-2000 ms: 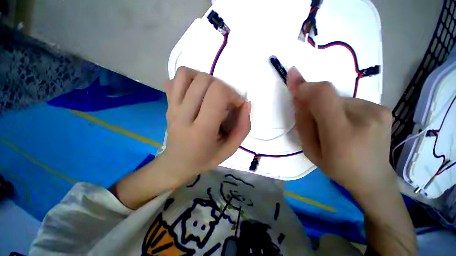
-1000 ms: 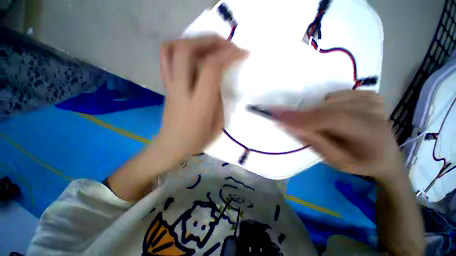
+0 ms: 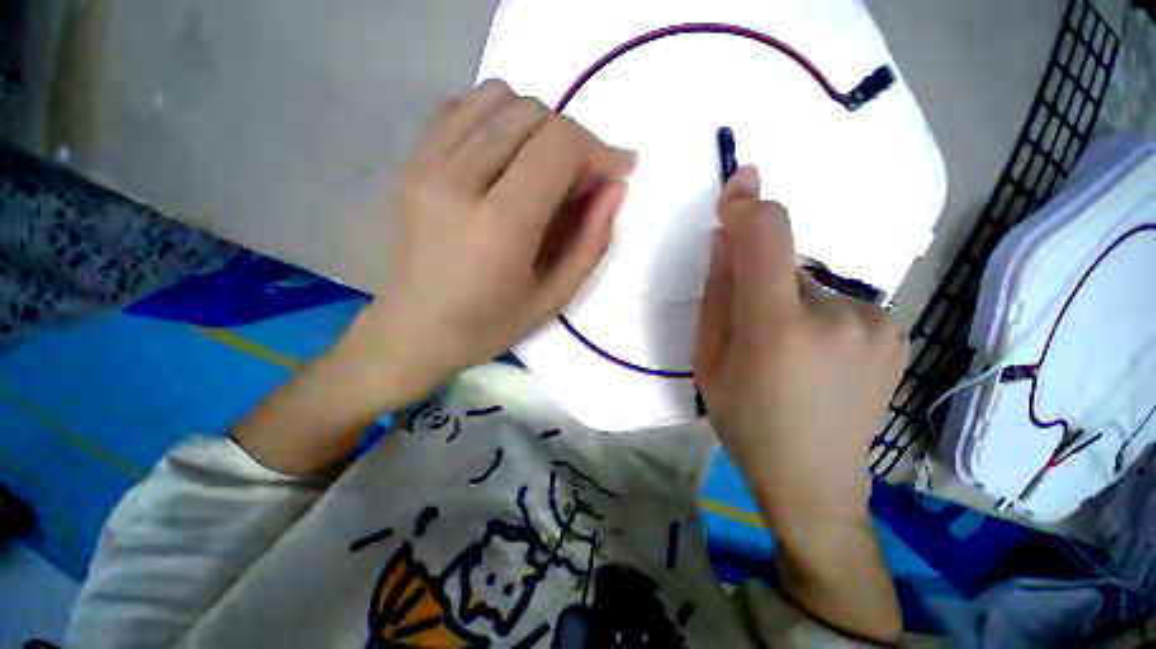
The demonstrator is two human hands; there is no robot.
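Note:
A large white housing (image 3: 672, 241) lies under both hands, with a red-and-black lead (image 3: 704, 28) curving around it. A black connector (image 3: 871, 86) sits at the lead's upper right end. More dark leads (image 3: 843, 280) show beside my right hand. My right hand (image 3: 799, 342) holds a slim black pen-like tool (image 3: 725, 150) between thumb and fingers, its dark end pointing up over the plate. My left hand (image 3: 507, 228) is over the plate's left side, thumb and index fingertips nearly together; whether they pinch anything small is too unclear to tell.
A second wired white housing (image 3: 1090, 342) stands at the right. A black mesh strip (image 3: 1001, 241) runs between it and the worked housing. The pale grey bench (image 3: 279, 114) extends left. Below are a blue floor (image 3: 190, 380) with yellow lines and the wearer's printed clothing.
The housing has been turned, so the lead's long arc now lies at the top. My right hand has moved left and its tool now points up. My left hand's thumb and fingertips have come into clear view.

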